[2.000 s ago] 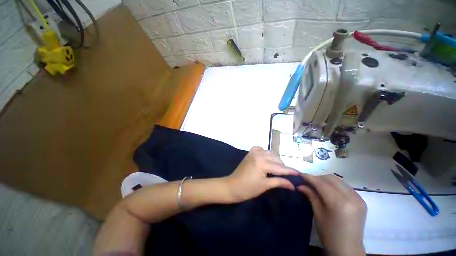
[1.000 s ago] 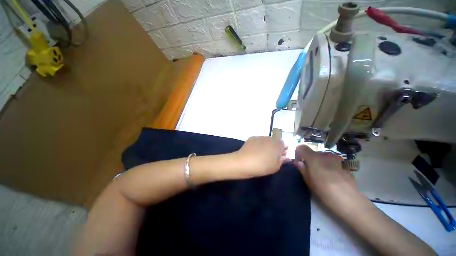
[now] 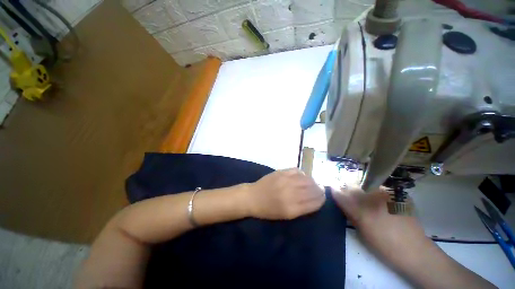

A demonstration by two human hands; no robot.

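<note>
The navy garment (image 3: pixel 243 254) lies over the table's front edge, its upper corner just below the needle area. My left hand (image 3: pixel 288 195) is closed on the garment's edge, with a silver bangle on the wrist. My right hand (image 3: pixel 378 217) is slightly blurred, its fingertips on the cloth corner beside the left hand. The cream-white sewing machine head (image 3: pixel 361 96) stands just beyond my hands. The lit needle area (image 3: pixel 344 169) is partly hidden by the head and my right hand.
Blue-handled snips (image 3: pixel 497 231) lie at the right edge. A light-blue tube (image 3: pixel 318 93) hangs left of the machine head. A brown cardboard panel (image 3: pixel 101 107) stands on the left, with a yellow plug (image 3: pixel 31 79) above it. A small green-black tool (image 3: pixel 256 34) is at the brick wall.
My hands and the cloth corner have moved up and back to the needle area from farther in front. The machine appears larger and closer. The white print is now out of sight.
</note>
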